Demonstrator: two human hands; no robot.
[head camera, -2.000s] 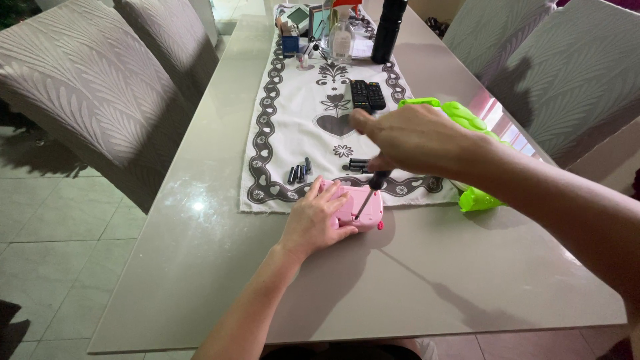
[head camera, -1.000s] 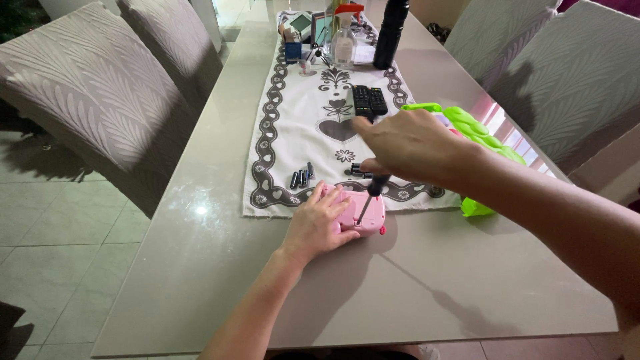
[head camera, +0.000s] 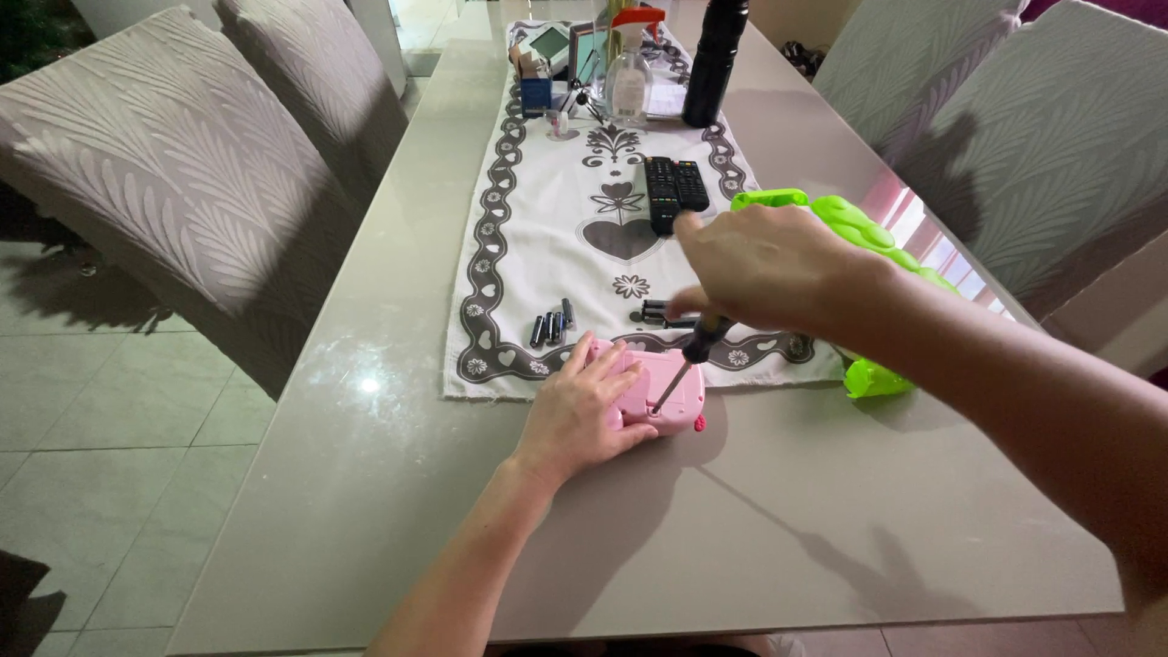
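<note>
A pink plastic toy-like device (head camera: 675, 388) lies on the table at the runner's front edge, its screwed face up. My left hand (head camera: 584, 411) presses on its left part, fingers spread over it and thumb along the near edge. My right hand (head camera: 762, 269) is closed on the handle of a screwdriver (head camera: 698, 351). The screwdriver's tip stands at a screw hole near the device's front edge. Several AAA-looking batteries (head camera: 550, 327) lie on the runner just beyond my left hand. More batteries (head camera: 653, 312) lie beyond the device, partly hidden by my right hand.
Two black remote controls (head camera: 673, 187) rest on the patterned table runner (head camera: 538, 237). A bright green plastic item (head camera: 853, 224) lies at the right, partly behind my right arm. Farther back are a clear pump bottle (head camera: 628, 87), a black bottle (head camera: 716, 64) and a small blue box (head camera: 536, 96). Upholstered chairs flank the table.
My right hand keeps its hold on the screwdriver over the device, with small shifts in its pose. My left hand stays on the device.
</note>
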